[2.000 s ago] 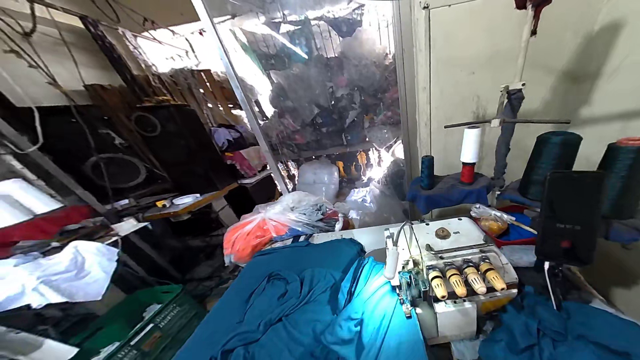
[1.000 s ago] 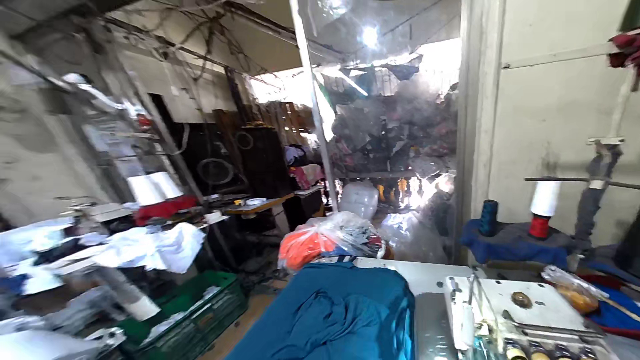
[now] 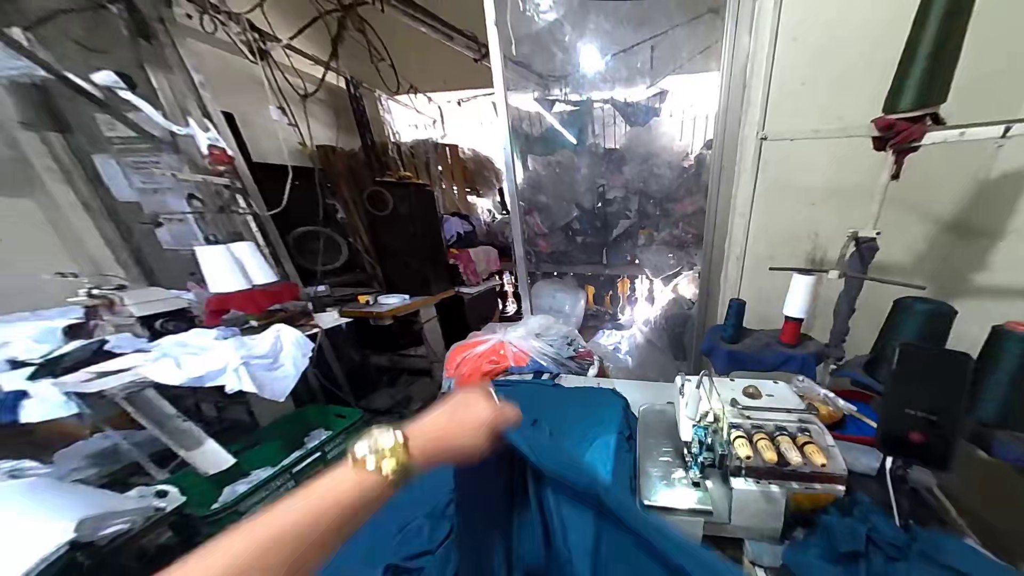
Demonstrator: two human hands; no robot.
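My left hand (image 3: 472,420), with a gold watch on its wrist, reaches in from the lower left and grips the edge of a teal fabric piece (image 3: 576,488), which stretches from it toward the lower right. More teal fabric (image 3: 584,404) lies behind on the machine table. An overlock sewing machine (image 3: 752,456) with several tension dials stands right of the fabric, its metal plate (image 3: 672,472) bare of cloth. My right hand is out of view.
A clear plastic bag with orange cloth (image 3: 512,352) sits behind the fabric. Thread cones (image 3: 920,332) and a black device (image 3: 924,404) stand at right. A green crate (image 3: 320,424) is on the floor at left, beside another sewing table with white cloth (image 3: 232,360).
My left hand has come into view, holding the teal fabric, part of which is now lifted. The bright blue fabric seen beside the machine two seconds ago no longer lies over its plate.
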